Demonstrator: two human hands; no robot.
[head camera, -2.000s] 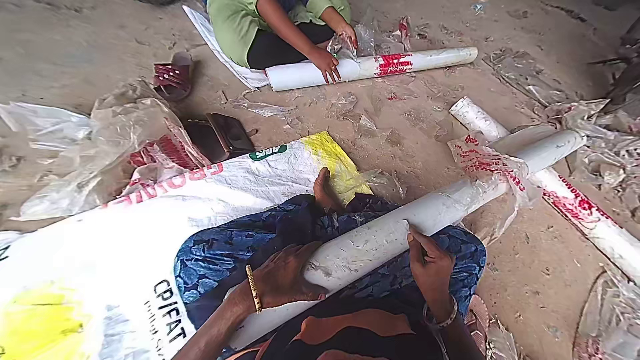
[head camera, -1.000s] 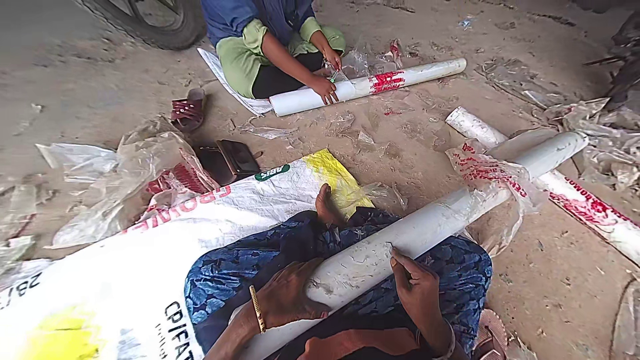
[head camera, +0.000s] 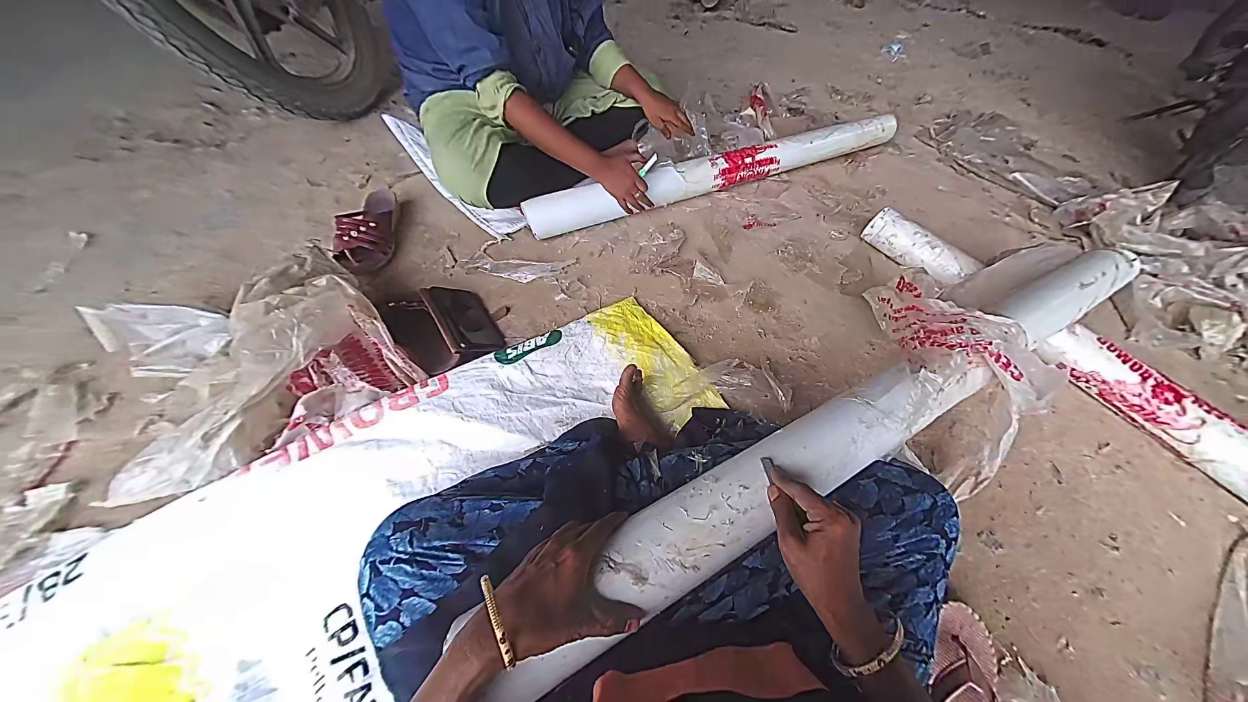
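A long white plastic pipe (head camera: 721, 507) lies slantwise across my lap, its surface scuffed and dirty. My left hand (head camera: 565, 590) is clasped over its near part, thumb on the lower side. Between the thumb and fingers of my right hand (head camera: 814, 531) is a small thin blade-like piece (head camera: 768, 470), its tip against the pipe. Clear plastic wrap with red print (head camera: 951, 336) is bunched around the pipe's far part. What the piece is exactly cannot be told.
A person (head camera: 536, 107) sits opposite, both hands at another white pipe (head camera: 819, 146). Another pipe (head camera: 1150, 390) lies on the ground at right, beneath mine. A printed woven sack (head camera: 468, 419), crumpled plastic (head camera: 283, 361), a sandal (head camera: 365, 232), a dark wallet-like case (head camera: 458, 317) and a wheel (head camera: 322, 68) are around.
My right hand stays near the pipe's middle, its fingertips shifted slightly on the surface. My left hand keeps its hold. The other person's hand at the far end of their lap has moved away from the pipe.
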